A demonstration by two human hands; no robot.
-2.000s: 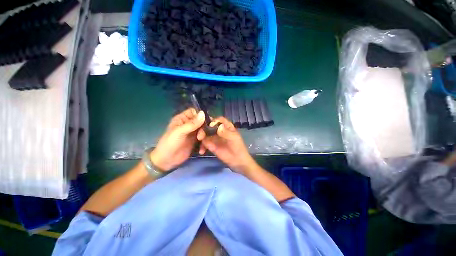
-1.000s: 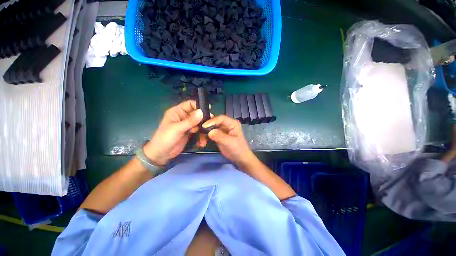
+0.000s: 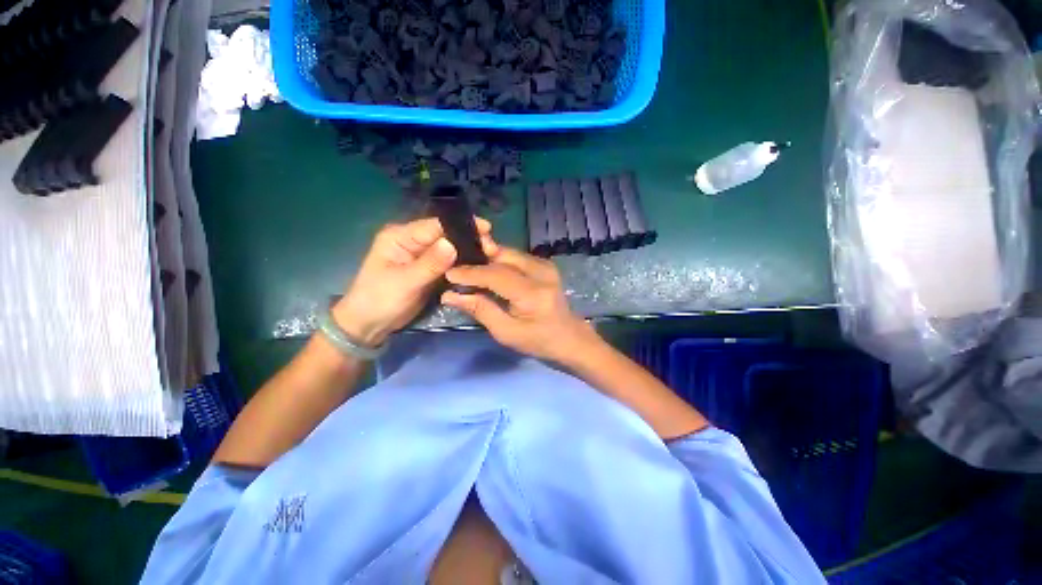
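A black housing (image 3: 456, 219) stands tilted between my two hands above the bench's front edge. My left hand (image 3: 402, 272) grips it from the left, thumb against its side. My right hand (image 3: 514, 295) has its fingers and thumb at the housing's lower end; whether a small insert is between them is hidden. Several black housings (image 3: 586, 214) lie side by side in a short row to the right of my hands. Small black inserts (image 3: 486, 167) lie loose on the bench beyond my hands. A white squeeze bottle (image 3: 735, 168) lies on its side farther right.
A light-blue basket (image 3: 480, 117) of inserts is at the back. Crumpled white cloth (image 3: 238, 74) and layered white sheets (image 3: 80, 286) with black parts are left. A clear plastic bag (image 3: 851, 229) is right, beside a person's grey sleeve (image 3: 983, 400). Dark blue crates (image 3: 811, 446) are below the bench.
The view has shifted, so the basket sits higher and the bottle and bag farther right. The housing has turned in my hands, and my right fingers now lie across its lower end.
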